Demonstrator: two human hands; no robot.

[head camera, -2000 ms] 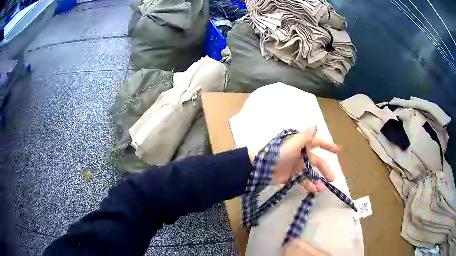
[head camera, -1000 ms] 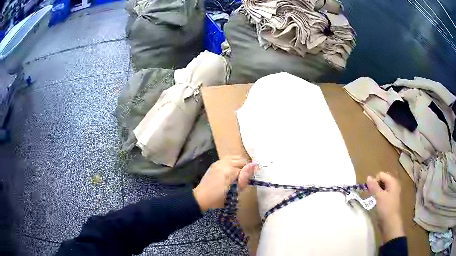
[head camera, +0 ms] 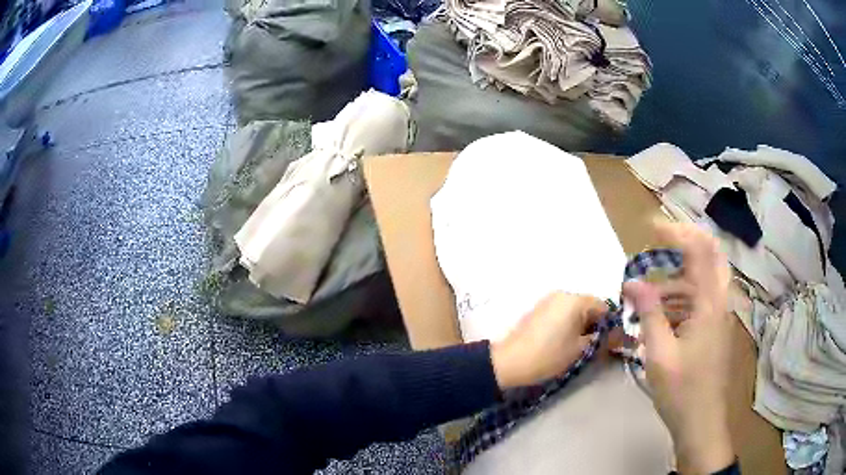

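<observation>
A long cream bundle of panels [head camera: 524, 223] lies on the brown board-topped table [head camera: 399, 213]. The navy-and-white checked tie strip [head camera: 533, 397] crosses its middle, with one end trailing down to the left. My left hand [head camera: 549, 341] pinches the strip at the right part of the bundle. My right hand [head camera: 682, 343], a little blurred, holds a loop of the strip just beside it. Part of a small white tag shows between the hands; the rest is hidden by my fingers.
Beige panels [head camera: 802, 353] with black cloth scraps [head camera: 734, 215] lie along the table's right side. A tied beige bundle [head camera: 311, 218] rests on grey-green sacks [head camera: 297, 70] left of the table. A ruffled panel heap [head camera: 529, 46] sits on a sack behind. A dark panel stands at the upper right.
My left hand has moved right from the bundle's left edge to meet my right hand. The strip, earlier pulled straight across between them, now forms a loop at my right fingers.
</observation>
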